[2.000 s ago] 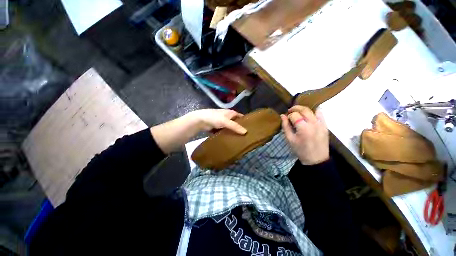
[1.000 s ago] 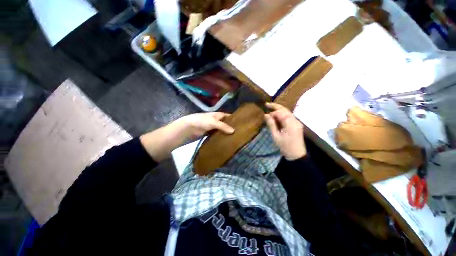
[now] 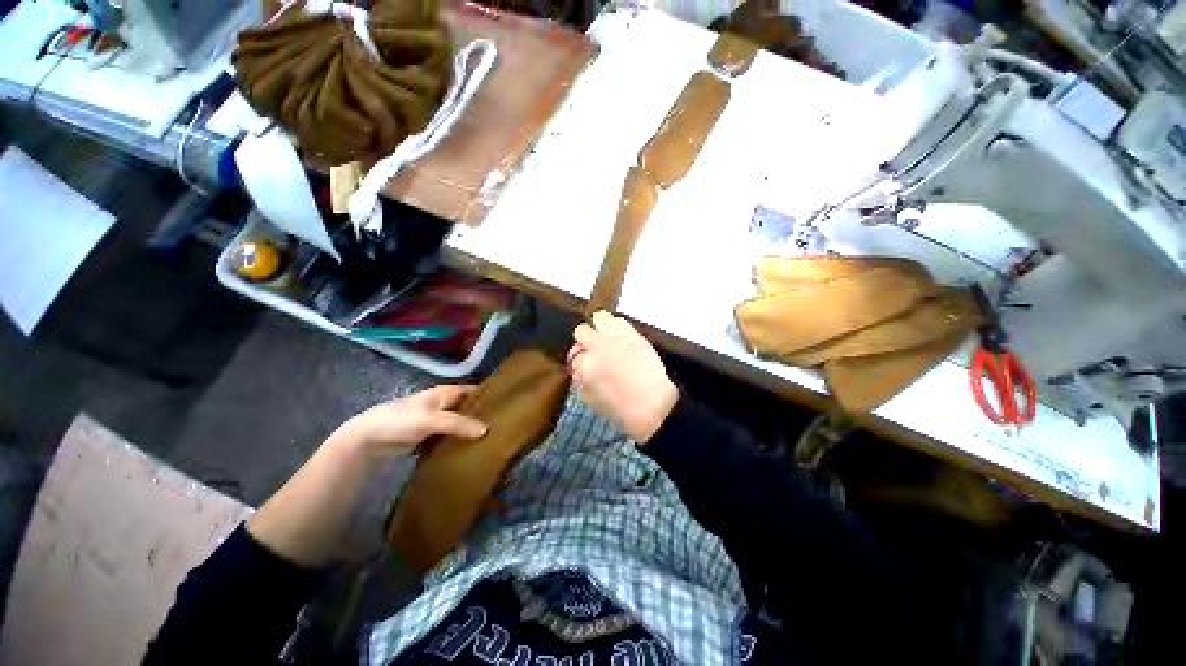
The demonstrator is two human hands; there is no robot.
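Note:
Brown panels [image 3: 475,458] with rounded ends lie in a stack over the lap. My left hand [image 3: 419,423] grips the stack, with the thumb on top. My right hand [image 3: 622,371] is at the table's front edge, its fingers pinched at the near end of a joined brown strip [image 3: 630,232]. The strip runs away across the white table in several linked pieces. A red mark shows on a right finger. Whether a tool is in my right fingers cannot be told.
More brown panels [image 3: 858,319] lie fanned by the sewing machine [image 3: 1041,221], with red-handled scissors [image 3: 1001,385] beside them. A tied brown bundle [image 3: 345,78] rests on a reddish-brown board [image 3: 501,111]. A side tray [image 3: 429,360] hangs below the table's left edge. A white bin [image 3: 869,42] stands behind.
The view has turned toward the right, showing the bundle and more of the machine. The strip on the table now lies more stretched out from my right hand. My left hand still holds the stack.

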